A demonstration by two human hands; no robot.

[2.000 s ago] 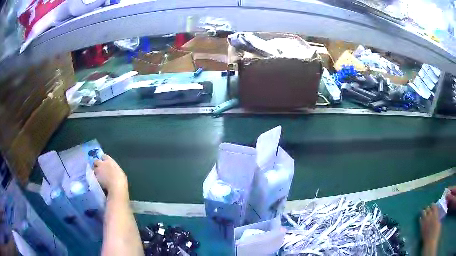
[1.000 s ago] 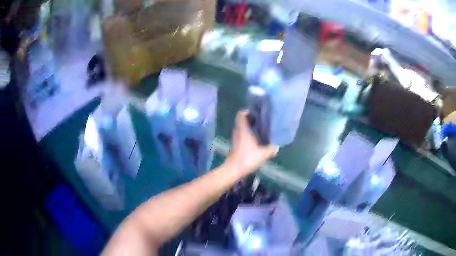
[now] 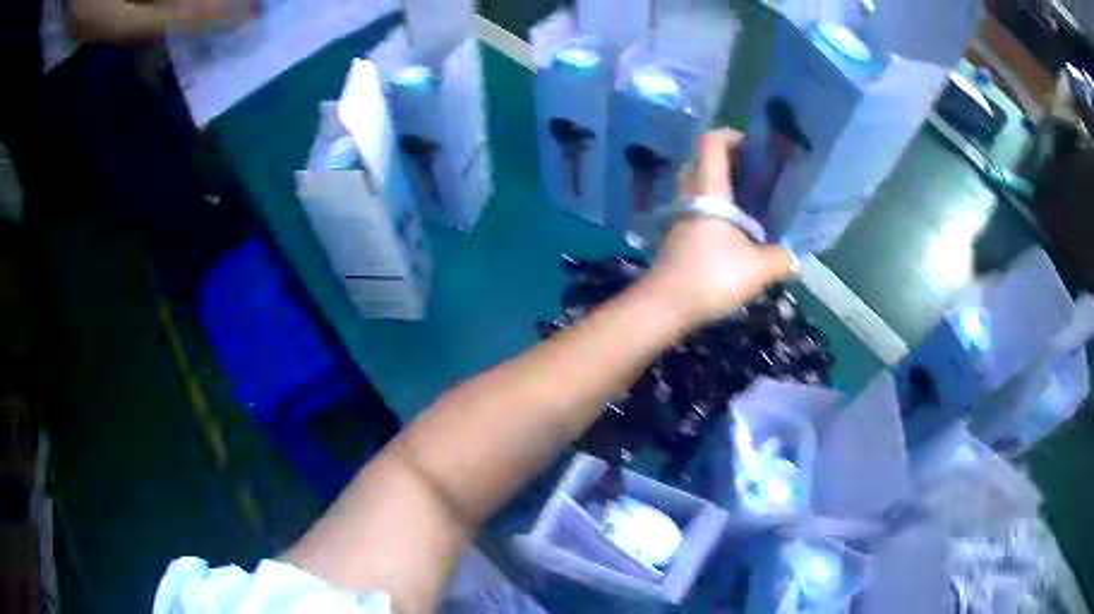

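Note:
My left hand (image 3: 714, 246) reaches in from the lower left, a pale strip looped across its fingers. It grips the lower near side of a tall white and light-blue retail box (image 3: 828, 132) with raised flaps and a pale rounded top inside. Its far fingers are partly hidden. A tangled black cable pile (image 3: 708, 372) lies below the hand and forearm. Open boxes stand near the bottom, one with a white rounded device (image 3: 642, 530) inside. My right hand is not in view.
Several open retail boxes (image 3: 572, 132) stand on the green surface (image 3: 480, 312) beyond the pile. Another box (image 3: 366, 246) stands near the left edge. A blue stool (image 3: 270, 330) is below that edge. A person's arm (image 3: 162, 18) shows top left. More boxes and blurred white strips (image 3: 1002, 528) are right.
The view has swung left and down. My left hand, with the tall box, is now beside the standing pair of boxes. The cable pile and near boxes show more fully.

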